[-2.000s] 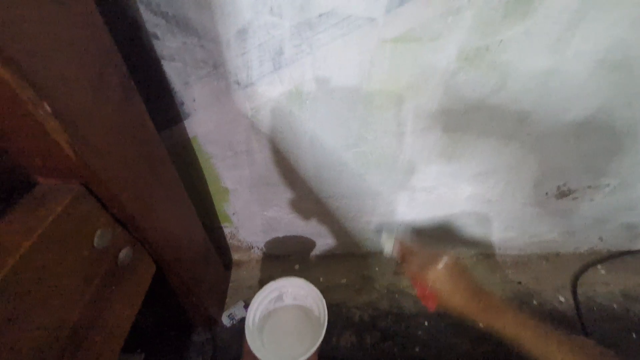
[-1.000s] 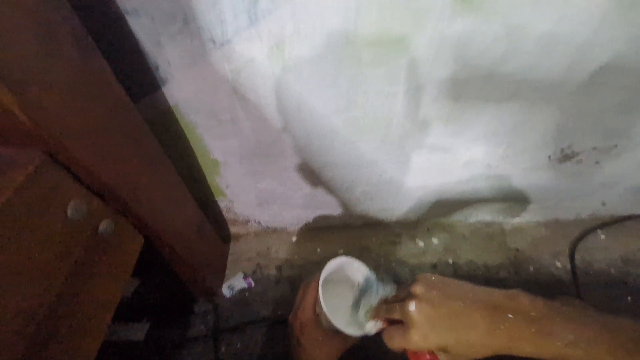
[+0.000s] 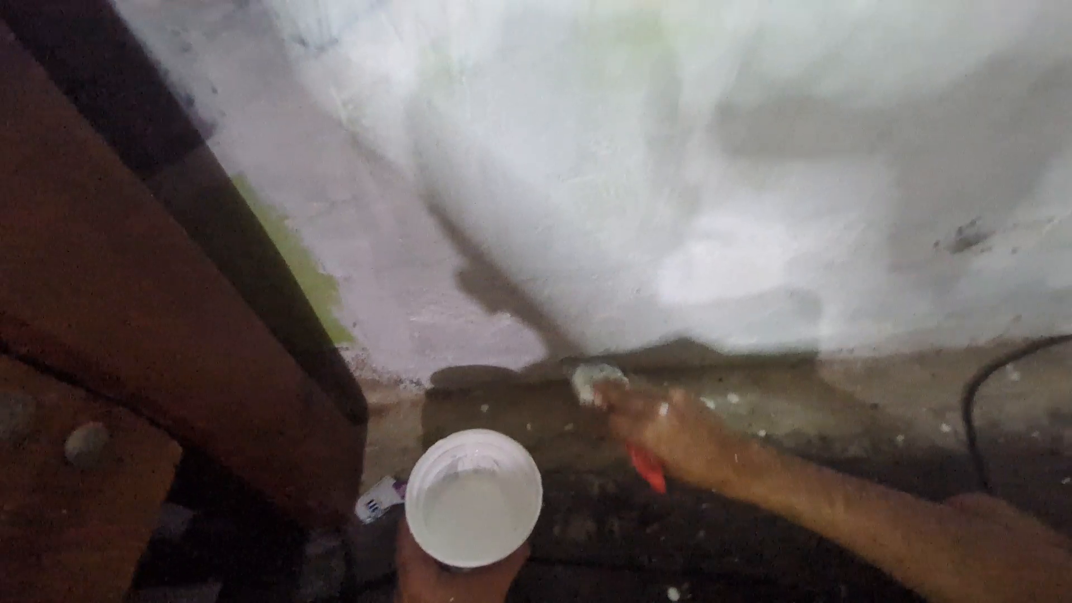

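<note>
My left hand point(image 3: 459, 578) holds a white plastic tub point(image 3: 474, 498) from below, with white paint showing inside it. Gripped in my right hand point(image 3: 662, 423) is a paintbrush point(image 3: 596, 381) with a red handle, whose lower end sticks out beneath the hand. Its paint-covered bristles are at the foot of the wall point(image 3: 729, 251), up and to the right of the tub; whether they touch it cannot be told. The wall is coated unevenly in white, with lilac and green patches at the left.
A brown wooden post point(image 3: 193, 335) slants down the left side, beside a wooden panel point(image 3: 75, 494) with round studs. A dark cable point(image 3: 971, 402) curves at the right. A small printed wrapper point(image 3: 379, 500) lies left of the tub. White spots dot the ledge below the wall.
One second ago the brush was in the tub; my right hand has since lifted it out and moved it up to the wall's base. The tub now stands more upright than in that frame.
</note>
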